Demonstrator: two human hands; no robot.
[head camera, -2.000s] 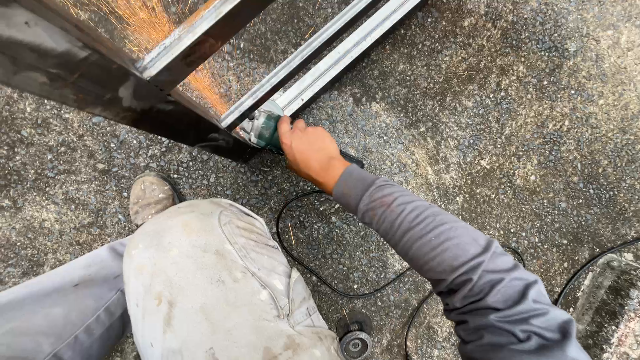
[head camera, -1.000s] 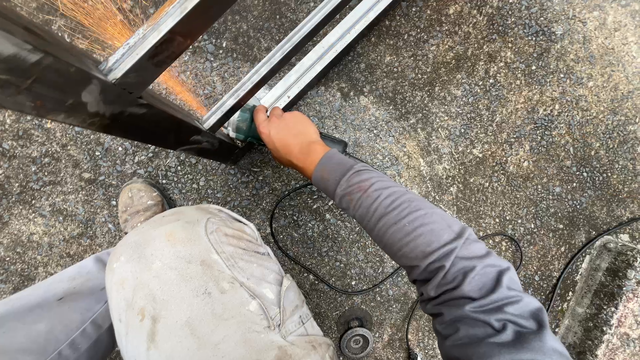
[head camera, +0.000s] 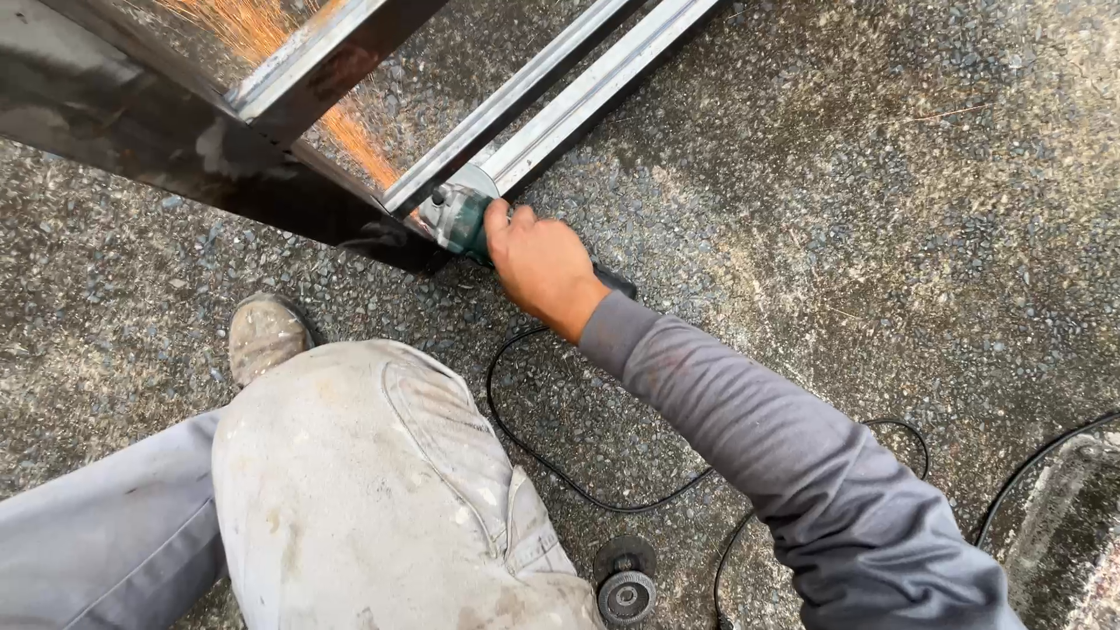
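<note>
My right hand (head camera: 544, 267) is closed around the body of a green angle grinder (head camera: 465, 220), whose metal head and disc lie against the corner of a steel frame. Orange sparks (head camera: 359, 147) stream from the disc toward the upper left. The frame has a wide dark steel beam (head camera: 184, 149) on the left, a shorter steel crossbar (head camera: 319, 66), and two long parallel steel bars (head camera: 604, 92) that run to the upper right. The grinder's rear end shows beyond my hand. My left hand is not in view.
A black power cord (head camera: 582, 494) loops over the rough concrete ground (head camera: 875, 219). Grinding discs (head camera: 626, 598) lie near my knee. My shoe (head camera: 267, 337) rests below the beam. At the lower right stands a concrete edge (head camera: 1063, 516) with a black cable (head camera: 1019, 468) beside it.
The grinder stays in my right hand at the same corner of the frame, and sparks show in every frame. The view has shifted slightly.
</note>
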